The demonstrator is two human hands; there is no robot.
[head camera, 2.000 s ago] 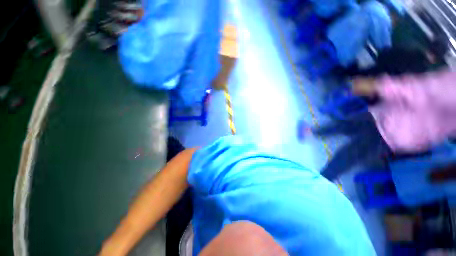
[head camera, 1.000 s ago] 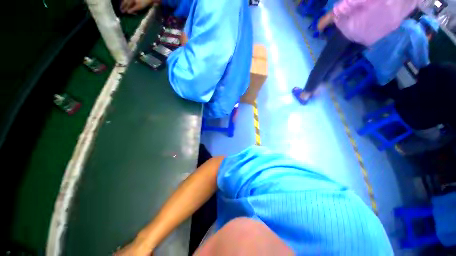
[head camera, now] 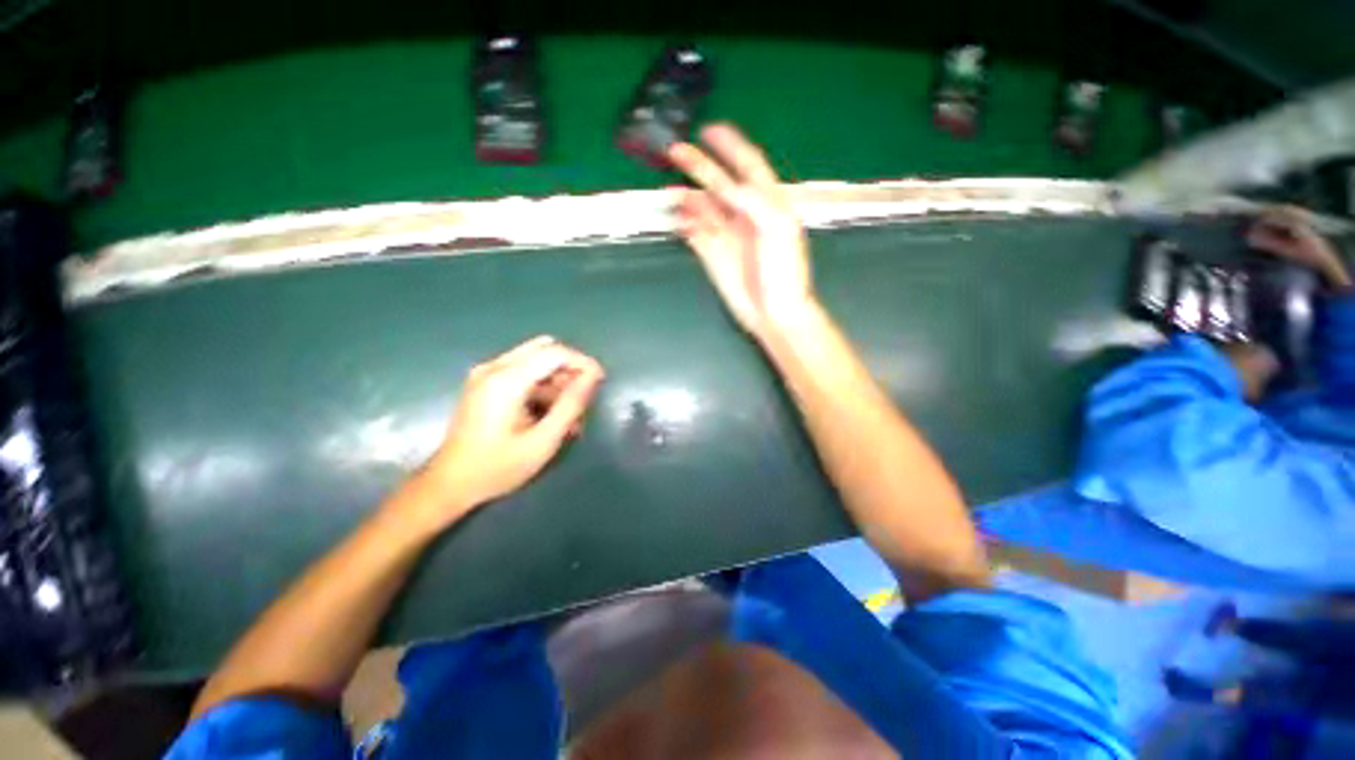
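Note:
Phones with red ends lie spaced on the bright green belt. My right hand (head camera: pixel 746 230) reaches over the worn pale strip with fingers spread. Its fingertips are at the red end of a tilted phone (head camera: pixel 667 104); whether they touch it cannot be told. Another phone (head camera: pixel 508 101) lies to its left, mostly black with a pale patch. My left hand (head camera: pixel 517 416) is curled over the dark green bench (head camera: pixel 297 386), thumb near the fingers; whether something small is inside is hidden.
A glossy black tray stack (head camera: pixel 52 475) stands at the left bench end. At the right, a person in a blue smock (head camera: pixel 1211 446) works beside a row of phones (head camera: pixel 1189 290). More phones (head camera: pixel 962 92) lie on the belt. A pale bar (head camera: pixel 1263 149) crosses at upper right.
The view has swung from the aisle and floor to the bench and belt. Both my hands are now in view, the right one over the belt edge.

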